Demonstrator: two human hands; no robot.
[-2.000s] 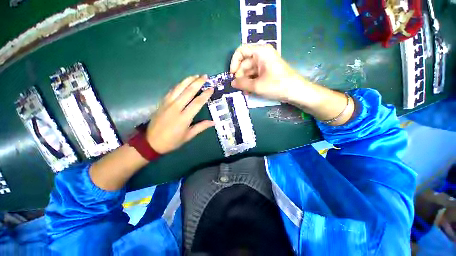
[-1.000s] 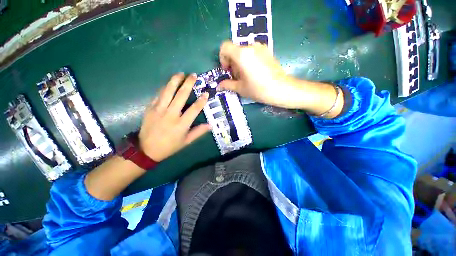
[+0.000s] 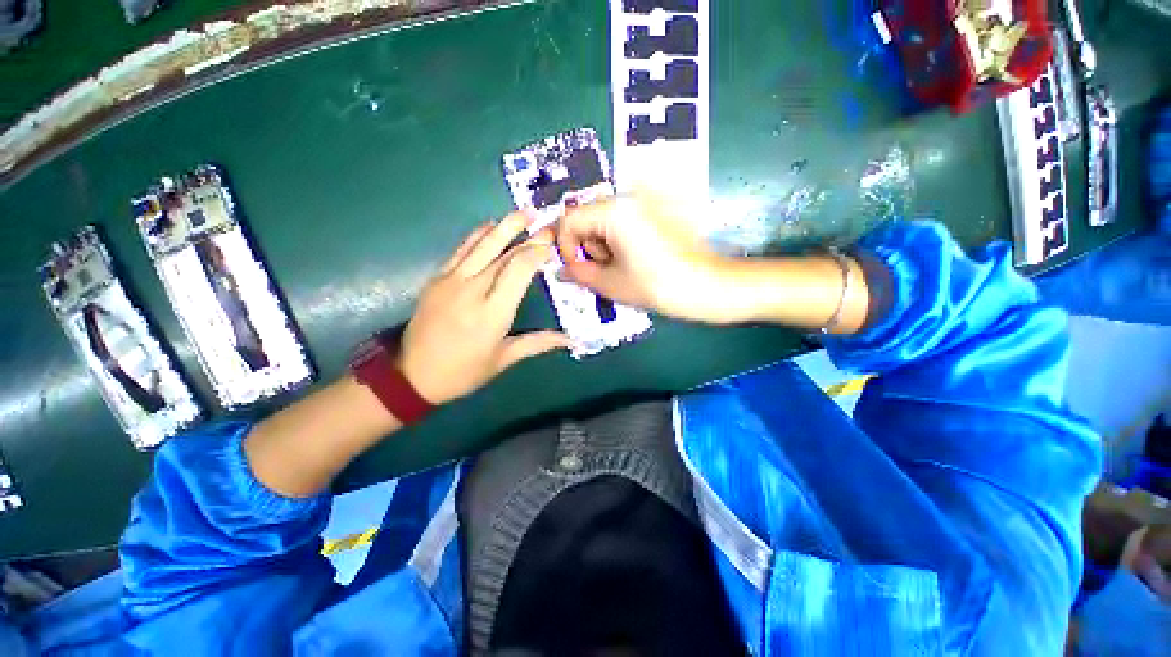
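Observation:
A phone mid-frame assembly (image 3: 593,324) lies on the green bench in front of me, its speckled board end pointing away. A black sticker (image 3: 578,175) lies on that board end. My left hand (image 3: 469,308) rests along the frame's left side, fingertips on its middle and thumb near its lower left edge. My right hand (image 3: 638,257) is over the frame's middle with thumb and index finger bent together; whether they pinch something cannot be seen. The white backing sheet (image 3: 661,90) with a column of black shapes lies just beyond, its near part bare white.
Two more phone frames (image 3: 231,302) (image 3: 122,347) lie at the left. A red bin (image 3: 944,58) with tan scraps stands at the upper right. Spare sticker sheets (image 3: 1035,180) and a narrow metallic part (image 3: 1101,154) lie at the right. A worn pale edge (image 3: 167,80) curves across the upper left.
The frame has moved slightly away from me. My right hand has moved from its board end down to its middle, uncovering the black sticker and the sheet's bare part. My left fingers have shifted down the frame.

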